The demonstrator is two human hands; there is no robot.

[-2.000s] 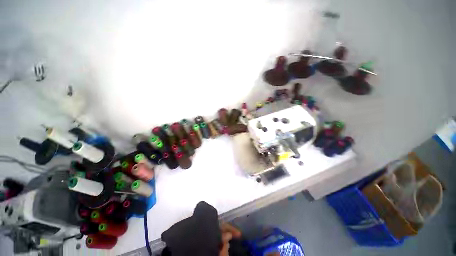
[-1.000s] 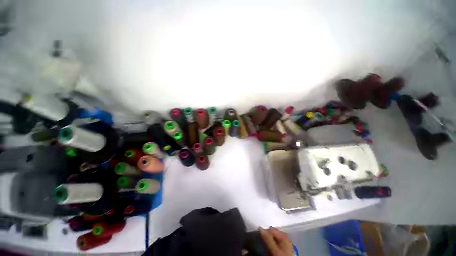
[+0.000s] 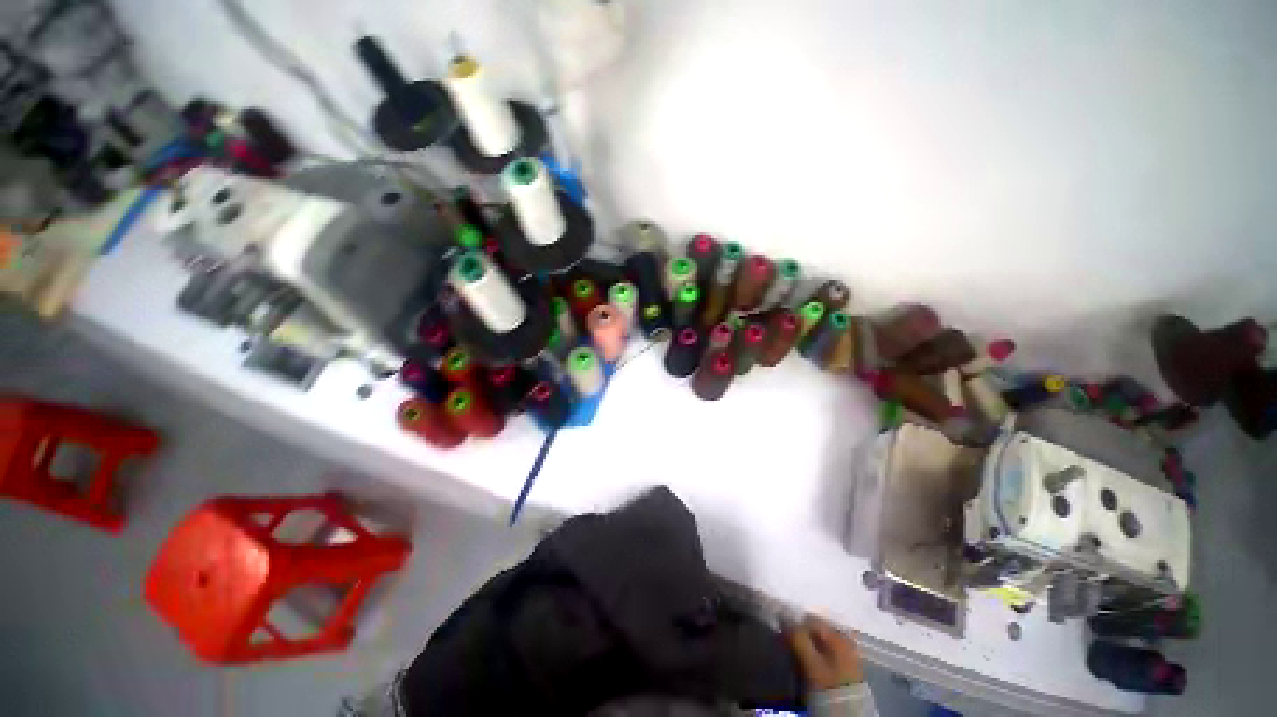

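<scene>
A large dark garment (image 3: 602, 602) is bunched at the bottom centre, against and partly over the front edge of the white table (image 3: 686, 462). My right hand (image 3: 826, 656) is at the garment's right end, with its fingers bent around the dark cloth. The hand is small and partly cut off by the lower edge, so anything else in its grip cannot be told. My left hand does not show. Many thread cones (image 3: 756, 280) in brown, red, green, grey and other colours stand or lie along the back of the table.
An overlock machine (image 3: 1085, 504) is at the right, with dark cones (image 3: 1137, 668) beside it. A grey-white sewing machine (image 3: 364, 259) is at the left, near white cones (image 3: 534, 203) on round black holders. Red plastic stools (image 3: 210, 581) stand on the floor at lower left.
The view has turned left: the red stools and the whole left machine now show, and the blue crate and cardboard box have left the picture. My right hand stays by the garment's right side.
</scene>
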